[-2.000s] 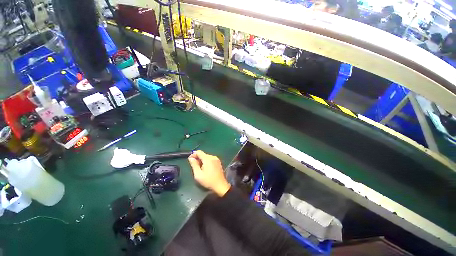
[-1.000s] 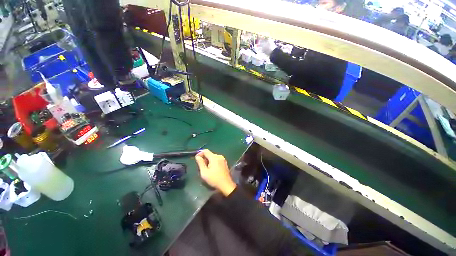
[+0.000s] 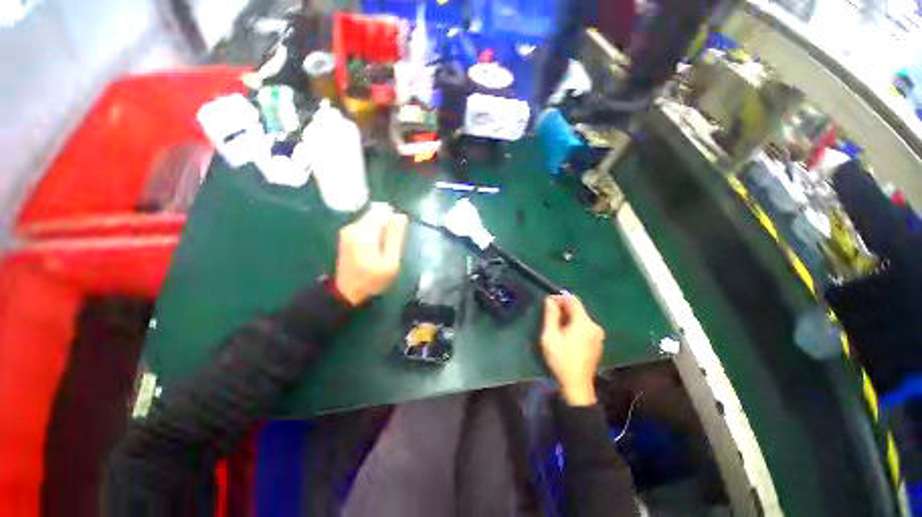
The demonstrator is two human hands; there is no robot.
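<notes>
The black rod tool (image 3: 521, 267) slants across the mat, with a bulky white end (image 3: 466, 221) and a dark cord (image 3: 420, 218) running on to the left. My right hand (image 3: 572, 338) pinches the rod's right end. My left hand (image 3: 371, 252) has its fingertips closed on the dark cord; the picture is blurred there. An open black adapter housing (image 3: 428, 334) with a yellow patch lies between my hands, nearer the front edge. A second black unit (image 3: 496, 293) lies just below the rod.
A translucent bottle (image 3: 337, 160) and white holders (image 3: 243, 131) stand back left. A thin white stick (image 3: 467, 188) lies behind the tool. A red-digit meter (image 3: 419, 143), white outlet block (image 3: 496, 117) and blue box (image 3: 558, 141) are at the back. Red bins (image 3: 131, 151) are left, the conveyor right.
The view has turned left and down. My left hand has come into view at the cord. My right hand still holds the rod's end.
</notes>
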